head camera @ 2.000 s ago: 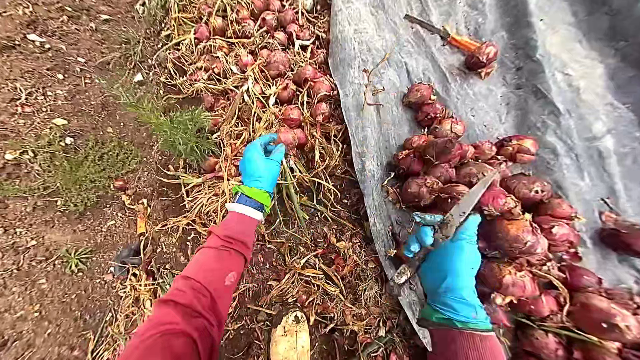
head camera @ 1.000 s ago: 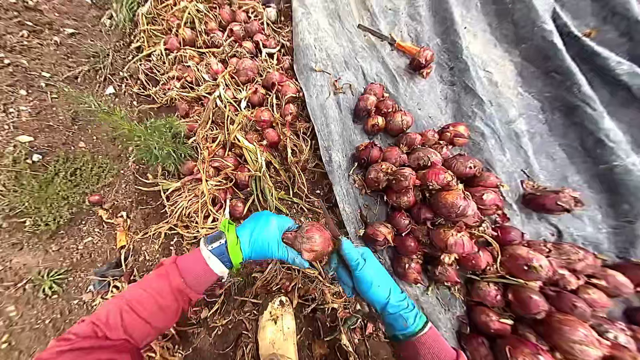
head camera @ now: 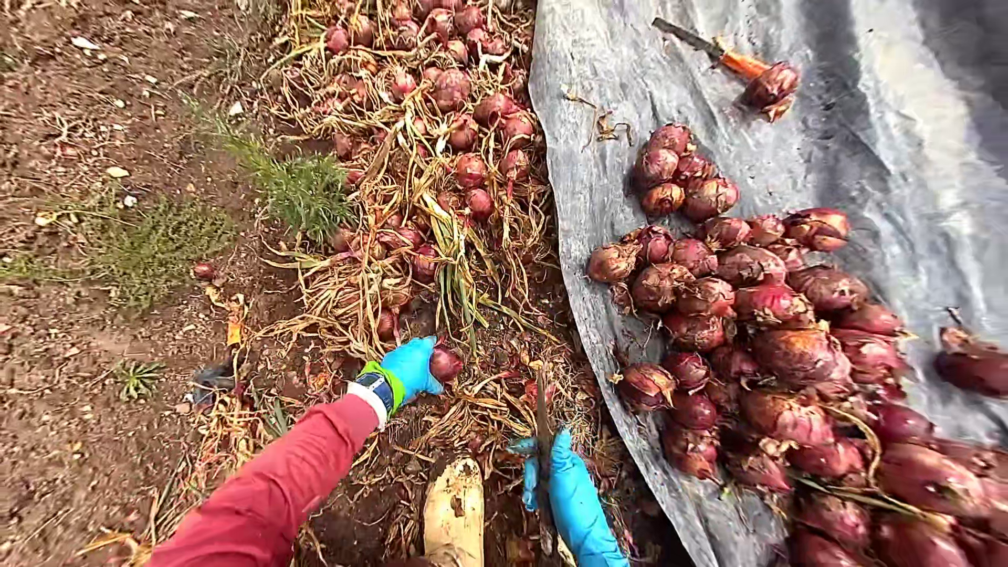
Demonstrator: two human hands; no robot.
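My left hand (head camera: 413,367), in a blue glove, holds a small red onion (head camera: 446,364) low over the ground at the lower middle. To its right, my right hand (head camera: 568,488), also gloved in blue, grips a knife (head camera: 542,417) whose dark blade points up and away from me. Red onions with dry leaves and roots (head camera: 453,157) lie in a long row beyond my left hand. Trimmed red onions (head camera: 795,354) are heaped on a grey sheet (head camera: 583,236) to the right of both hands.
A second knife with an orange handle (head camera: 744,64) lies on the sheet beside an onion (head camera: 773,85). One boot (head camera: 454,512) shows at the bottom between my hands. Green weeds (head camera: 307,193) grow in the soil at the left. Dry leaves and skins litter the ground.
A second ago my hands were close together at a larger onion; now they are apart. That onion is out of my left hand, which holds a smaller one. The knife now shows plainly in my right hand.
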